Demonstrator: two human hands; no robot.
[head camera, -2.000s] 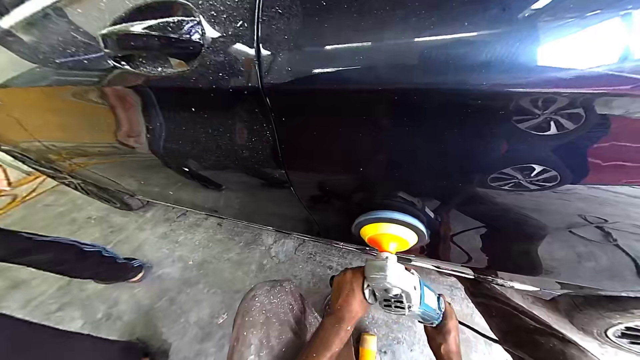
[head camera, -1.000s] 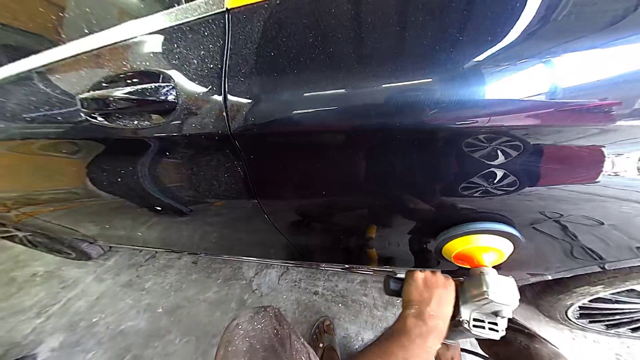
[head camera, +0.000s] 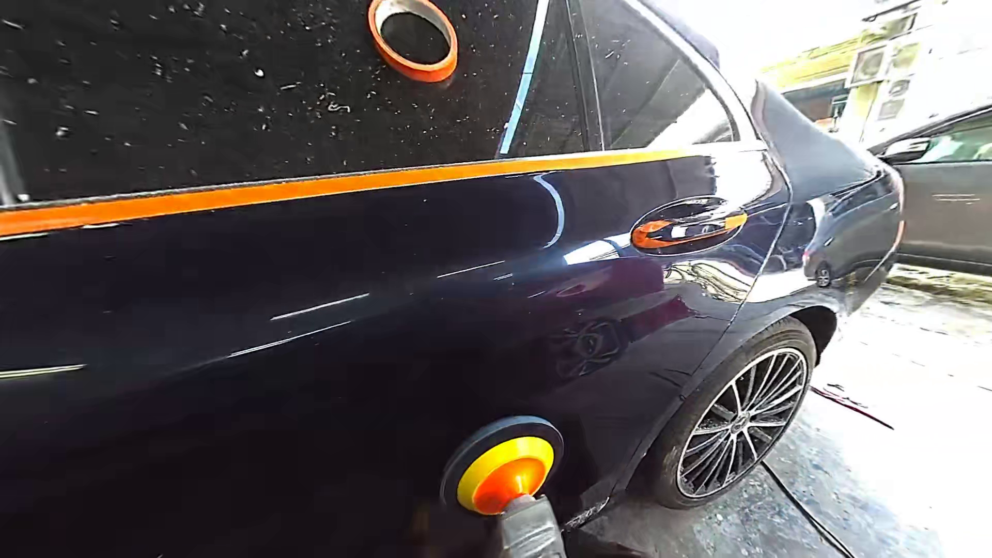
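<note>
The round pad of a rotary polisher (head camera: 504, 465), with a yellow and orange backing, rests against the lower part of the dark car's rear door (head camera: 310, 372). Only the grey head of the tool (head camera: 531, 527) shows at the bottom edge; its body and handle lie below the view. Neither my left hand nor my right hand can be seen now. Orange masking tape (head camera: 349, 184) runs along the base of the window, and more tape covers parts of the door handle (head camera: 688, 231). A roll of orange tape (head camera: 416, 68) is against the speckled window glass.
The rear wheel (head camera: 740, 422) stands right of the pad. A black cable (head camera: 806, 508) lies on the concrete floor (head camera: 868, 457) beside it, and a thin red cord or strip (head camera: 852, 407) lies behind the wheel. Another car (head camera: 942, 194) is parked at the far right.
The view has swung up and toward the car's rear. Both hands showed on the polisher two seconds ago, one hand a second ago, and neither shows now.
</note>
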